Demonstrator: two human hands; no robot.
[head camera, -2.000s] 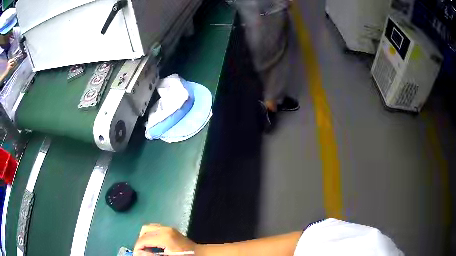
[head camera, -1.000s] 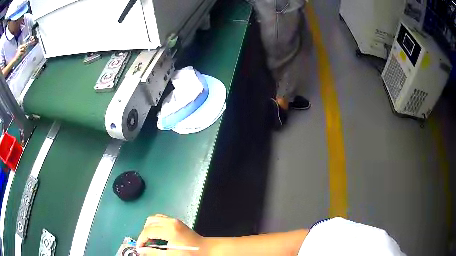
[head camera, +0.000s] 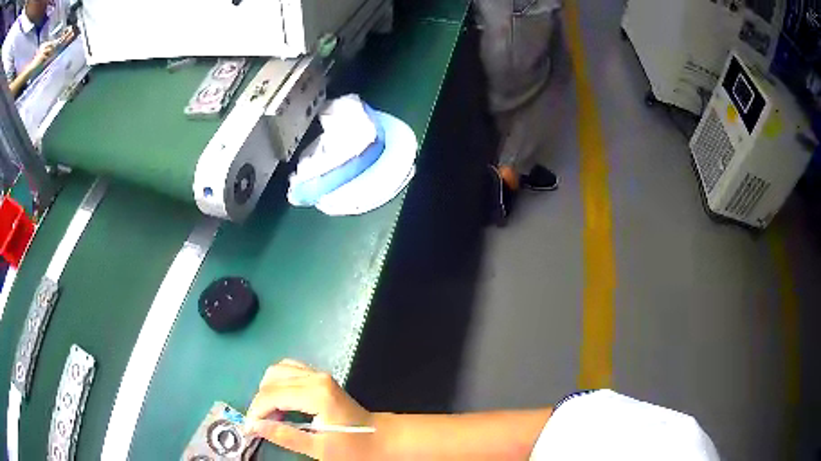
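My right hand (head camera: 293, 405) is low in the view, bare, closed on a thin whitish pen-like tool (head camera: 342, 429). The tool's blue tip end is at the near fixture's upper corner. This fixture (head camera: 214, 436) is a grey bar with round units; it lies at the bottom edge, left of my hand, and its lower part is cut off. One round unit with a dark ring shows clearly. My left hand is not in view.
Two more fixtures lie at left (head camera: 72, 405), (head camera: 34, 338). A black round pad (head camera: 228, 303), white strips (head camera: 157, 324) and a cap (head camera: 356, 162) are on the green bench. A conveyor (head camera: 126, 135) carries a fixture (head camera: 217, 87). A person stands beyond the bench (head camera: 518, 72); another is far left.
The view has shifted, so bench items appear higher. More of the near fixture and the second left fixture shows. My right hand still holds the tool over the near fixture's corner.
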